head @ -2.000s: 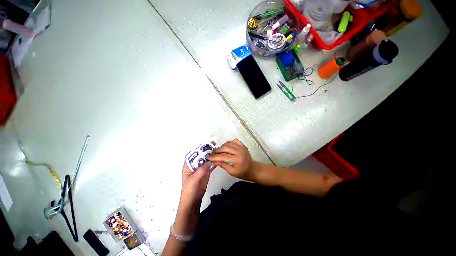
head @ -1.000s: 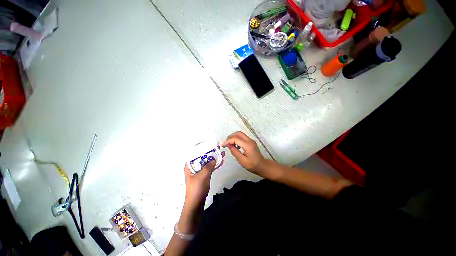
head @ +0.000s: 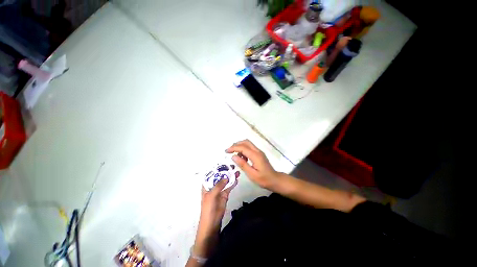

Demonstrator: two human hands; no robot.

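A small round white case (head: 213,176) with dark pieces or markings lies in my left hand (head: 215,201), held above the table. The thumb presses on its face. My right hand (head: 253,162) is just to the right of the case, fingers bent, fingertips near its upper right edge and apart from it. Whether something tiny is between those fingertips cannot be told. The picture is slightly blurred.
On the white table (head: 157,114): black phone (head: 256,89), green snips (head: 284,96), notions tub (head: 263,56), red basket (head: 301,55), orange cone (head: 316,72) and dark bottle (head: 342,61). Button box (head: 132,254) and black hanger (head: 73,237) lie lower left.
The view has shifted, so the phone, tub and basket appear further left and smaller. My right hand has moved off the case, which my left hand still holds.
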